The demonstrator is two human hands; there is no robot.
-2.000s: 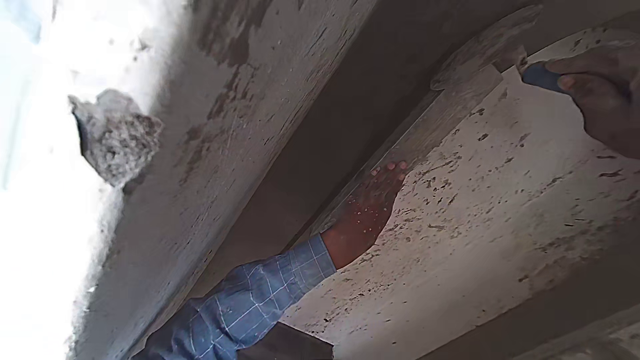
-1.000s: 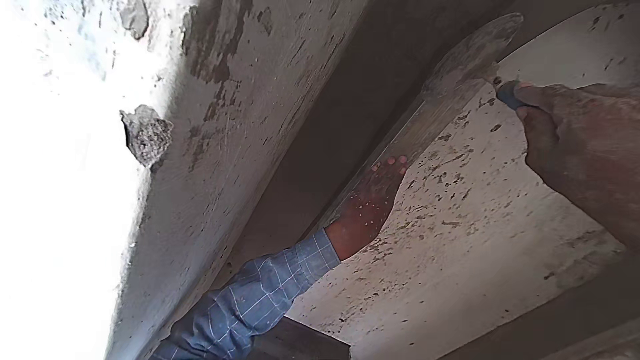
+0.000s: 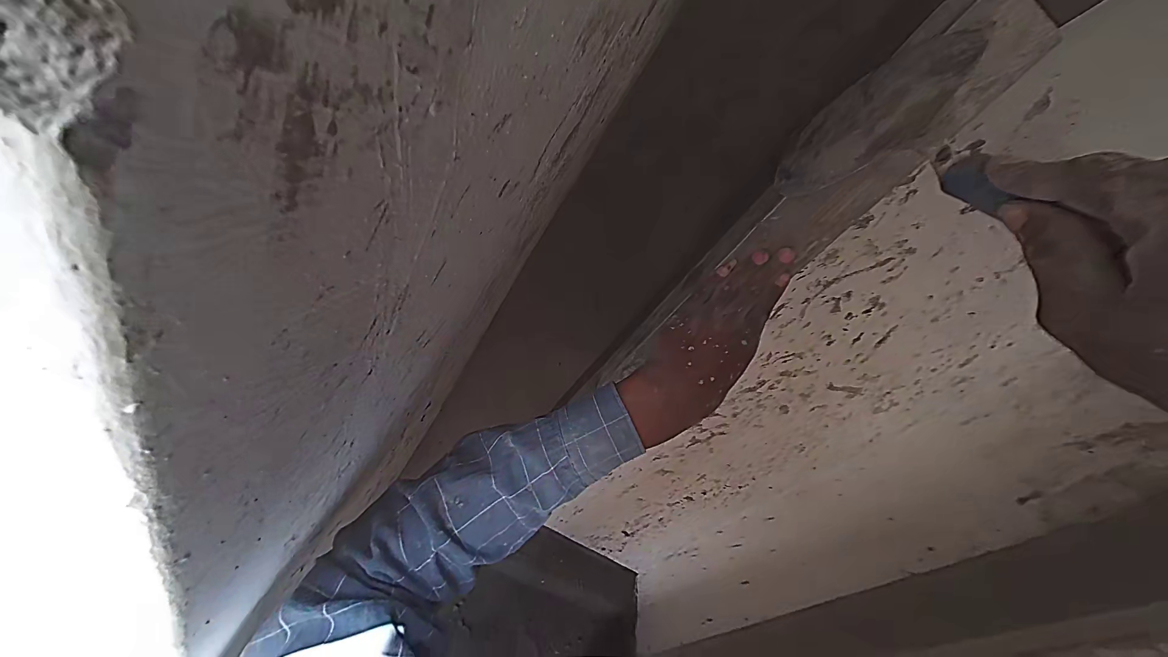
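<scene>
My left hand (image 3: 707, 351), in a blue checked sleeve (image 3: 520, 484), reaches up from the lower left and presses along a long straight-edged board or strip (image 3: 858, 205) against the speckled pale surface (image 3: 821, 420). Its fingertips show at the strip's near edge, and small pale specks dot its back. At the right, my right hand (image 3: 1086, 246) closes around a small blue object (image 3: 976, 182), which may be a handle or scraper. The blue object's tip is close to the strip's edge. A patch of wet-looking grey material (image 3: 885, 109) covers the strip's upper part.
A stained plaster or concrete face (image 3: 319, 274) slopes along the left, with a rough grey lump (image 3: 59, 59) at its upper left edge. A dark recess (image 3: 584, 237) runs between this face and the strip. A dark block (image 3: 557, 593) stands below my left arm.
My left hand stays on the strip. My right hand, still around the blue object, came further into view from two seconds ago to one second ago. The view has shifted.
</scene>
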